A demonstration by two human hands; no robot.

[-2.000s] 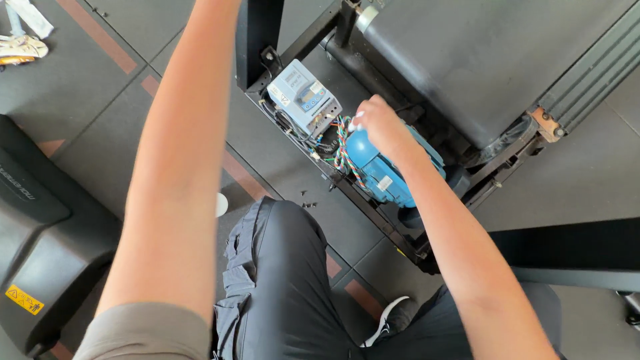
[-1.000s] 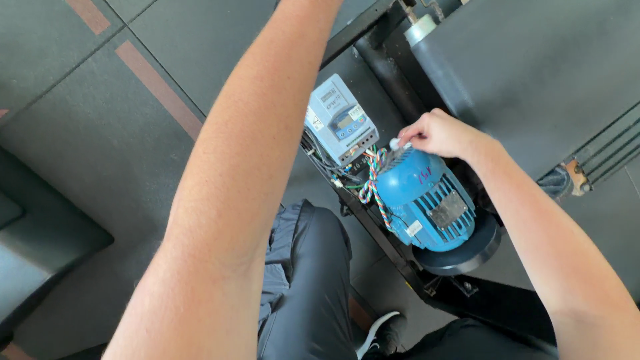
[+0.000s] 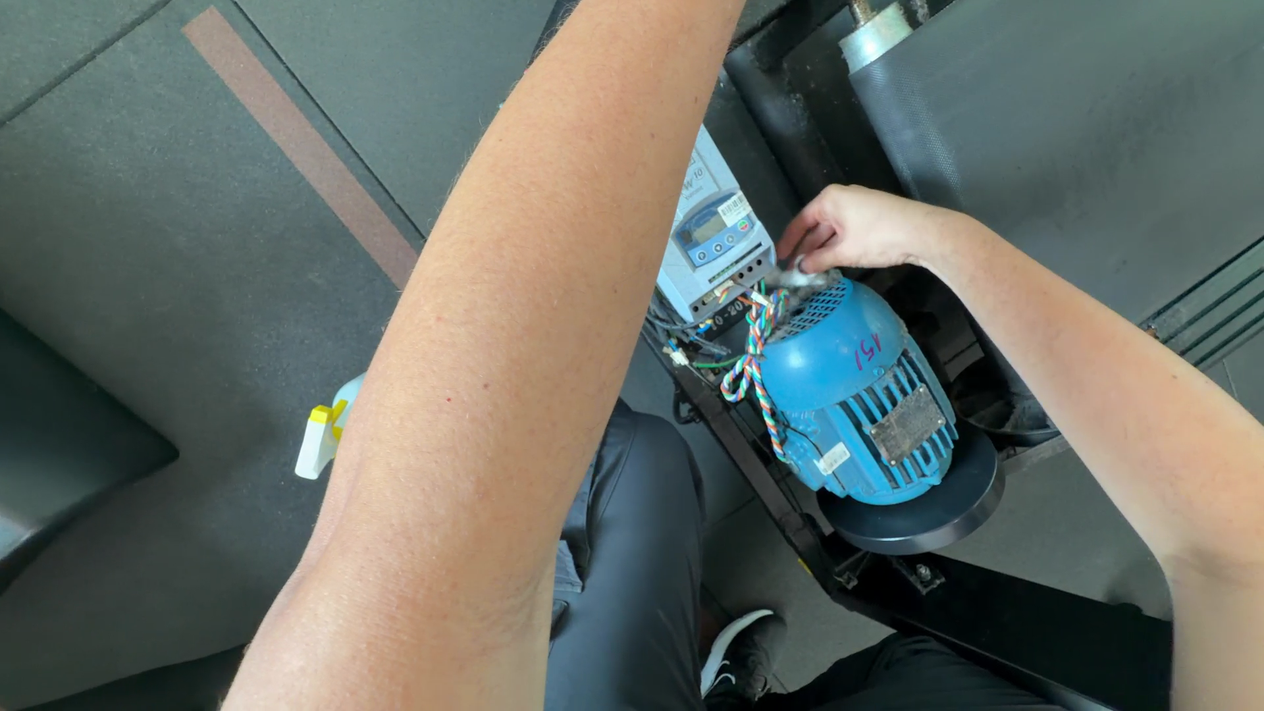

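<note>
My right hand (image 3: 854, 232) grips a small greyish-white wad, perhaps a cloth (image 3: 805, 279), against the vented end of a blue electric motor (image 3: 839, 385). The motor has cooling fins, a metal plate and a black flywheel (image 3: 923, 504) at its lower end. Beside the hand sits a grey motor drive unit (image 3: 711, 232) with a small display and buttons. A twisted bundle of coloured wires (image 3: 758, 346) runs between drive and motor. My left forearm crosses the view up past the top edge; the left hand itself is out of frame.
A black metal frame (image 3: 736, 434) surrounds the motor. A treadmill belt (image 3: 1076, 128) lies at the upper right, with a roller end (image 3: 874, 39) near it. A spray bottle (image 3: 321, 439) shows partly behind my left forearm. A dark plastic cover (image 3: 69, 434) stands at the left.
The view has moved closer to the motor. My right hand has stayed near the motor's vented end, and its fingers now point toward the drive unit.
</note>
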